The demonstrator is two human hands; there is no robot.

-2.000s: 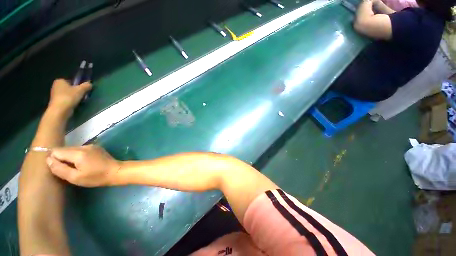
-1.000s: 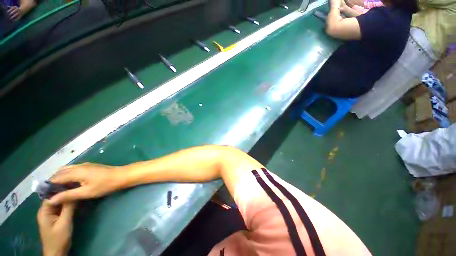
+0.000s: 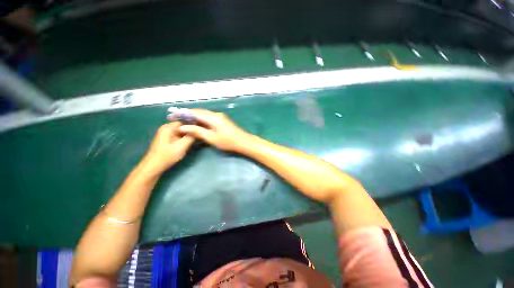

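Observation:
My left hand and my right hand meet over the worktop, close to the white rail. Together they are closed around a bunch of pen-shaped units. The pale ends stick out at the upper left, above the fingers. The dark bodies are mostly hidden by my hands, and the image is blurred, so I cannot tell how many there are.
A white guide rail crosses beyond my hands. Single units and a yellow item lie past it. A dark scrap lies on the green worktop. A blue bin is low by my left arm; a blue stool is at right.
The view has turned left, so the bin now shows. My left hand has come back from the belt side, and both hands now meet around the units.

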